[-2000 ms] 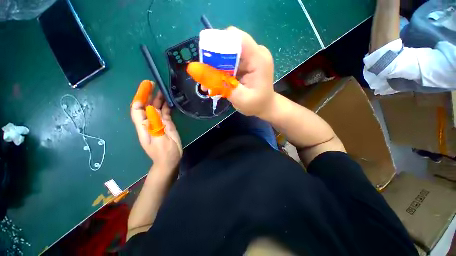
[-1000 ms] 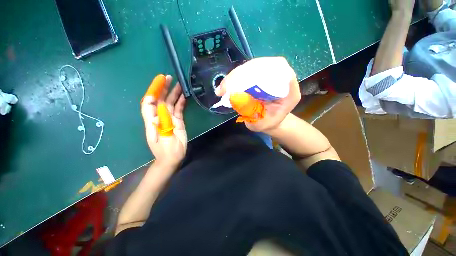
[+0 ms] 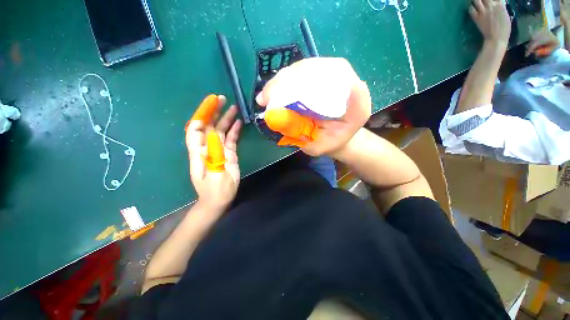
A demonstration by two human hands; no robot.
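The black plastic housing (image 3: 279, 57) lies on the green mat near the front edge, partly hidden by my right hand. Two black rod antennas (image 3: 232, 75) stick out from its sides. My right hand (image 3: 325, 119), with an orange cot on one finger, is shut on the white glue bottle (image 3: 319, 107) over the housing's rounded end. The bottle is tilted to the left and its tip meets the housing's left side; whether it touches cannot be told. My left hand (image 3: 215, 150) is open and empty, palm up, left of the housing, with orange cots on two fingers.
A smartphone (image 3: 123, 30) lies at the upper left. A thin white cord loop (image 3: 106, 139) lies below it. A white wad (image 3: 7, 116) is at the left edge. Loose orange cots (image 3: 142, 230) lie by the table edge. Another person's arm (image 3: 484, 62) and cardboard cartons (image 3: 475, 181) are at right.
My right hand has lowered and tilted the bottle, and the tip has moved to the housing's left side. The view has shifted. My left hand stays open.
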